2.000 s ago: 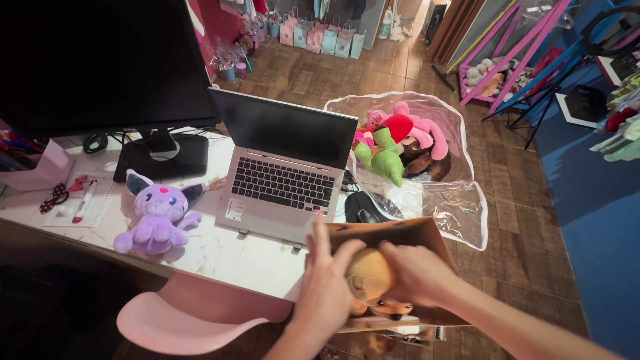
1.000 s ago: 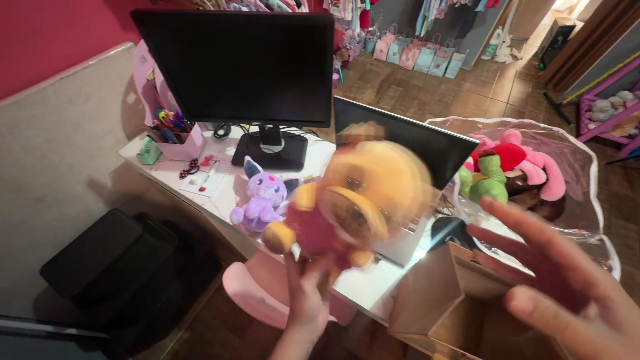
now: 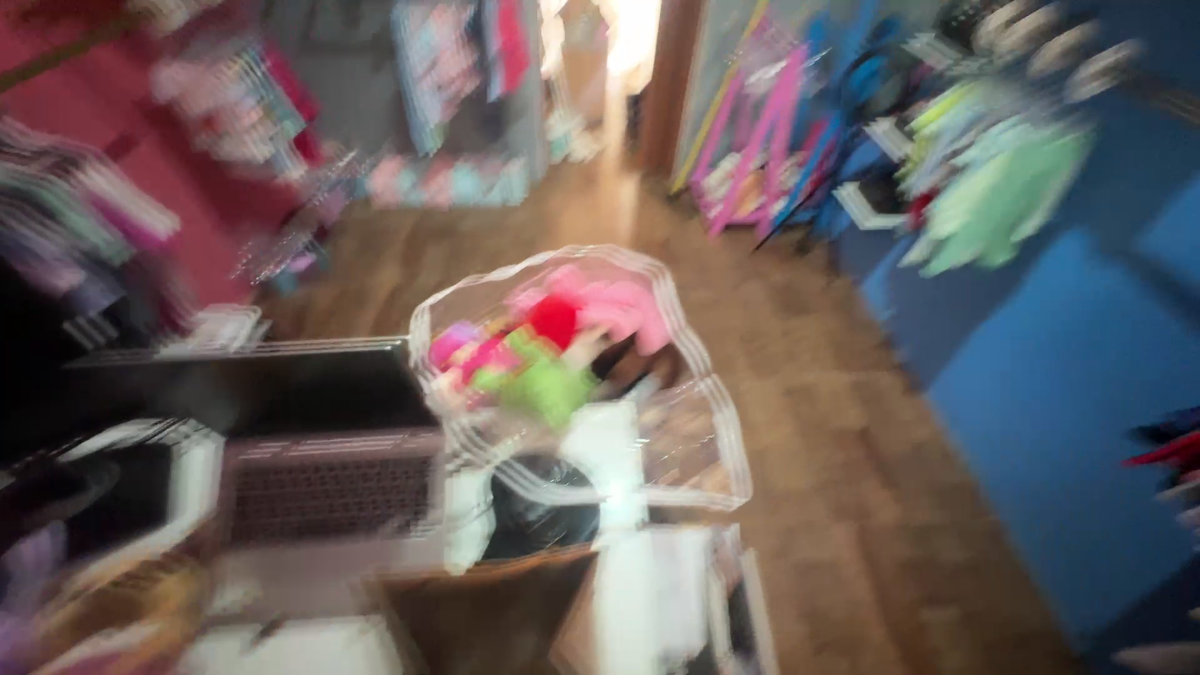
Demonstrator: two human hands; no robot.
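Neither of my hands shows in this strongly blurred view. A tan plush toy [image 3: 131, 600] is at the lower left, partly cut off, beside a purple plush toy [image 3: 33, 572] at the left edge. To their right, the laptop [image 3: 333, 497] stands on the white desk [image 3: 291, 652]. The cardboard box [image 3: 487, 614] shows at the bottom edge, its lower part cut off. Beyond it, a clear plastic bag with white edging [image 3: 698, 441] holds pink, red and green plush toys [image 3: 548, 375].
Clothes hang at the left and at the upper right [image 3: 1012, 187]. A pink and blue frame [image 3: 759, 159] stands by the doorway. Small gift bags [image 3: 450, 180] line the back. The blue wall [image 3: 1069, 394] is to the right of the wooden floor [image 3: 844, 487].
The view has swung far to the right. Both hands have left the picture. The tan plush toy, held up by my left hand a second ago, now shows low at the left.
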